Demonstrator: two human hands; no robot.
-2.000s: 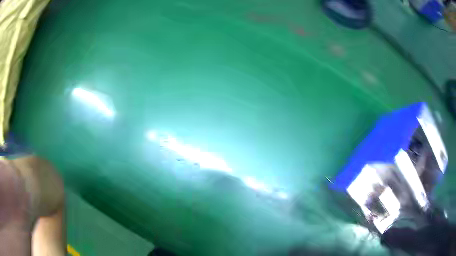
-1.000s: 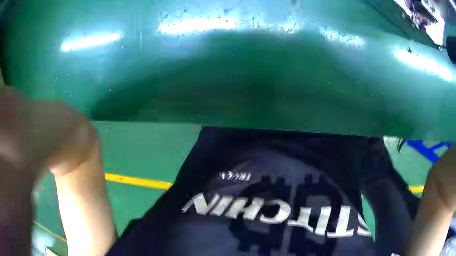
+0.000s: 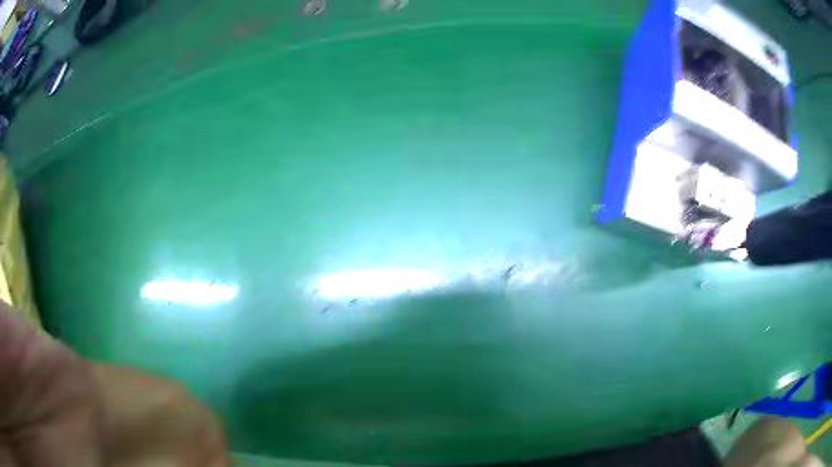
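The white screw feeder (image 3: 775,155) with blue sides stands at the right of the green table. The dark cylindrical electric screwdriver (image 3: 794,233) enters from the right edge, its tip at the feeder's front. My left hand (image 3: 100,401) is large, blurred and cut off at the lower left, close to the camera; its fingers and any held thing cannot be made out. A patch of bare skin (image 3: 771,445) at the bottom right seems to be part of my right arm. My right hand itself is not visible.
The glossy green table (image 3: 365,164) fills most of the view. A yellow sack (image 3: 13,242) is at the left edge. Dark items (image 3: 96,18) lie at the far upper left. A blue frame (image 3: 798,397) shows below the table at the lower right.
The view has swung down to my dark shirt and back up to the table. The feeder is again fully in view, with the screwdriver's tip at its front. My left hand remains blurred at the lower left.
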